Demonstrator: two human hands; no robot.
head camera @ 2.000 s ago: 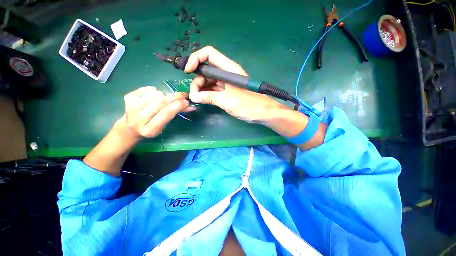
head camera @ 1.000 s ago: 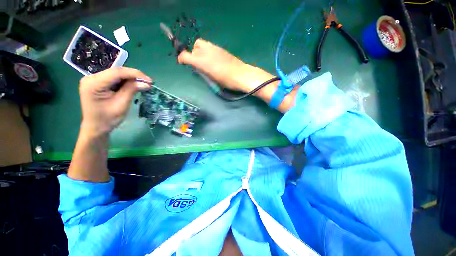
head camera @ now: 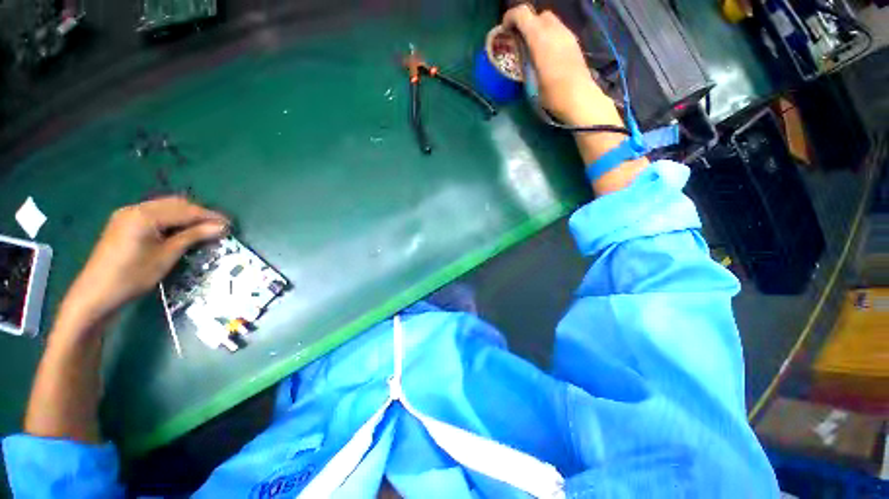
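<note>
My left hand point(head camera: 146, 249) pinches the far edge of a circuit board point(head camera: 229, 287) at the lower left. Its face crowded with white parts and a yellow-orange connector is up. My right hand point(head camera: 556, 63) is at the top right, over the blue reel point(head camera: 500, 73) with the pale and reddish face. The fingers are curled around a handle that is mostly hidden, with a black cord at the wrist; the soldering iron's tip is not visible. A thin whitish strand point(head camera: 172, 325) lies beside the board.
Side cutters point(head camera: 417, 102) lie left of the reel. Small black components point(head camera: 158, 151) lie loose at the left. A white parts tray point(head camera: 37, 292) is cut off by the left edge, near a white square point(head camera: 30, 217). A black bin point(head camera: 648, 49) stands right of my right hand. Another board point(head camera: 175, 12) is at the top.
The view has turned right. My right hand has moved from the loose black components to the blue reel. My left hand still holds the board, which has turned its crowded face up since the earliest frame.
</note>
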